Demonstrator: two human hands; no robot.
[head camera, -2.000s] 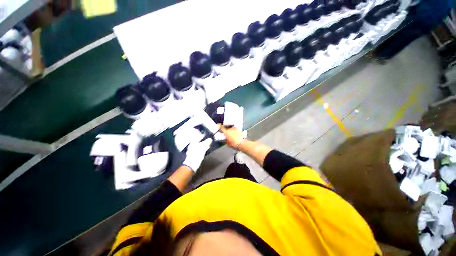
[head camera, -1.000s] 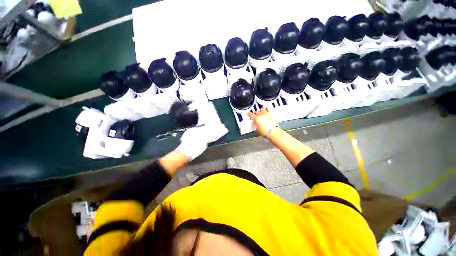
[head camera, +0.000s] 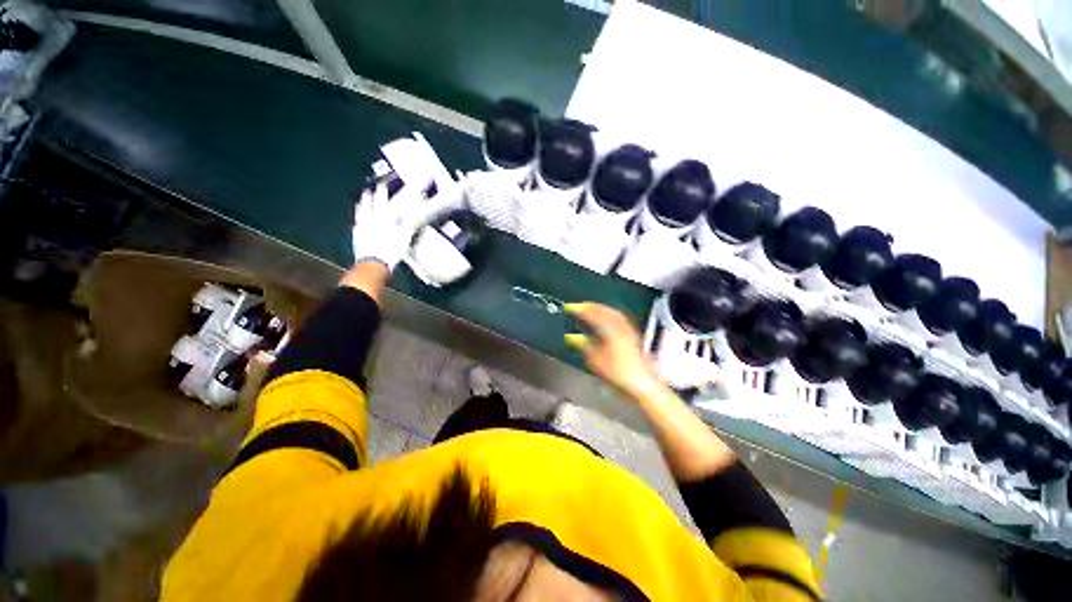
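My left hand (head camera: 382, 229), in a white glove, grips the white body of a security camera (head camera: 442, 249) lying on the green bench. Its black dome faces right; the glove hides part of the body. A white bracket part (head camera: 411, 162) shows just behind the hand; I cannot tell whether it belongs to the same camera. My right hand (head camera: 611, 345) is bare with yellow fingertips, open and empty over the bench's front edge. A thin pale part (head camera: 537, 299) lies left of its fingers. Two rows of cameras with black domes (head camera: 682, 192) stand upright to the right.
A white sheet (head camera: 799, 129) lies behind the back row. An open carton (head camera: 129, 300) with a few white cameras (head camera: 220, 341) stands on the floor at the left. A metal rail (head camera: 406, 100) crosses the bench. Yellow lines mark the floor at lower right.
The view has swung left. My left hand has left the camera beside the rows and moved left onto the one lying there. My right hand has come away from the front row.
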